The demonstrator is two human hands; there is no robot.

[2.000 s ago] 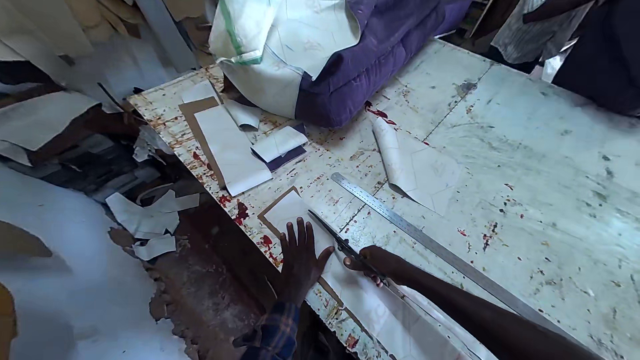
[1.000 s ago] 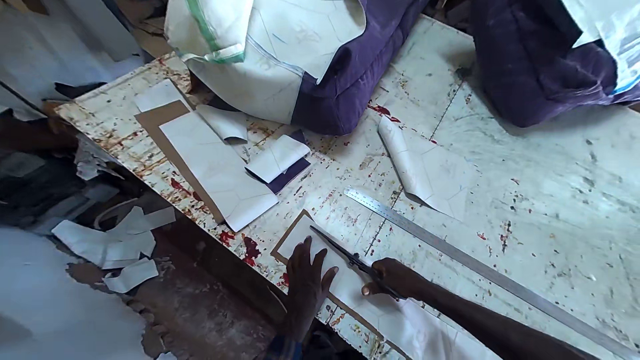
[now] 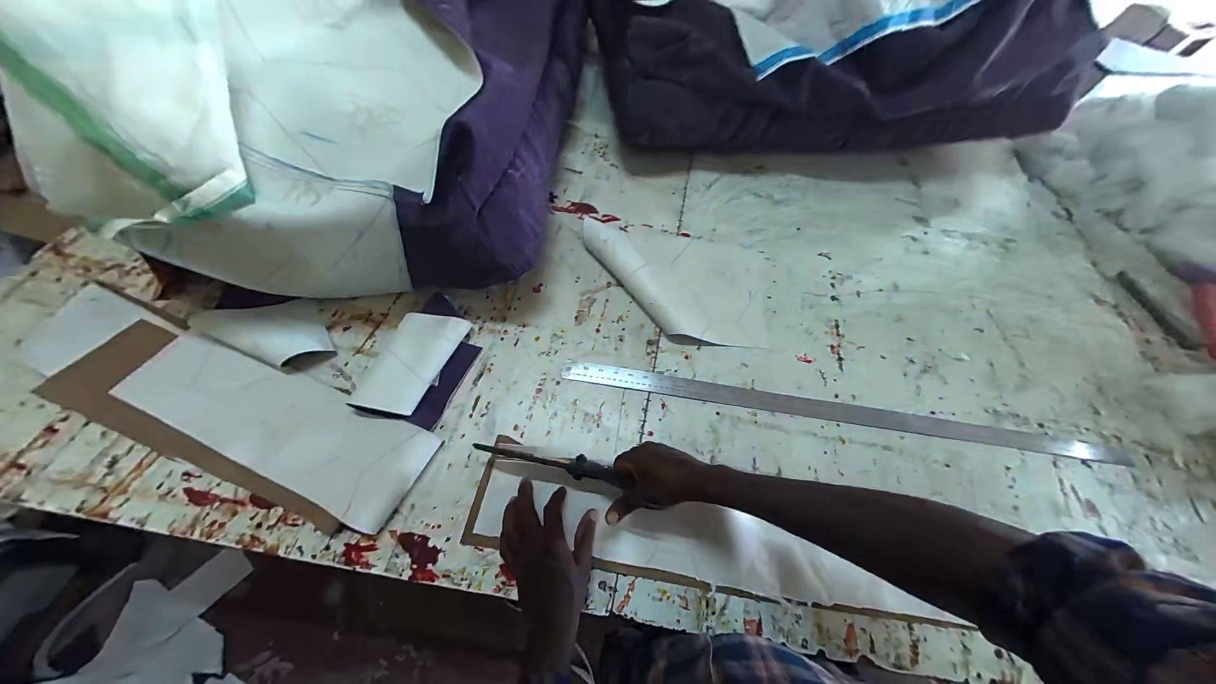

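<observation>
My right hand (image 3: 655, 478) holds a pair of dark metal scissors (image 3: 541, 460), whose blades point left along the upper edge of a long white sheet (image 3: 665, 546). That sheet lies over a brown board or paper (image 3: 478, 503), which shows as a border at its left end and lower edge. My left hand (image 3: 548, 541) rests with fingers spread on the sheet's left part, just below the blades. Behind my hands a steel ruler (image 3: 836, 408) lies flat on the table. My right forearm hides part of the sheet.
Left on the paint-stained table (image 3: 532, 332) lie a white piece (image 3: 285, 418) over brown material (image 3: 133, 380) and a folded white-and-purple piece (image 3: 408, 361). A curled white piece (image 3: 646, 285) lies behind the ruler. Purple padded items (image 3: 513, 142) stand at the back; white fluffy material (image 3: 1130, 180) is at right.
The view has turned toward the right and closer, bringing a second purple item more fully into sight. My left hand has slid down from the sheet's upper part; the scissors remain in my right hand.
</observation>
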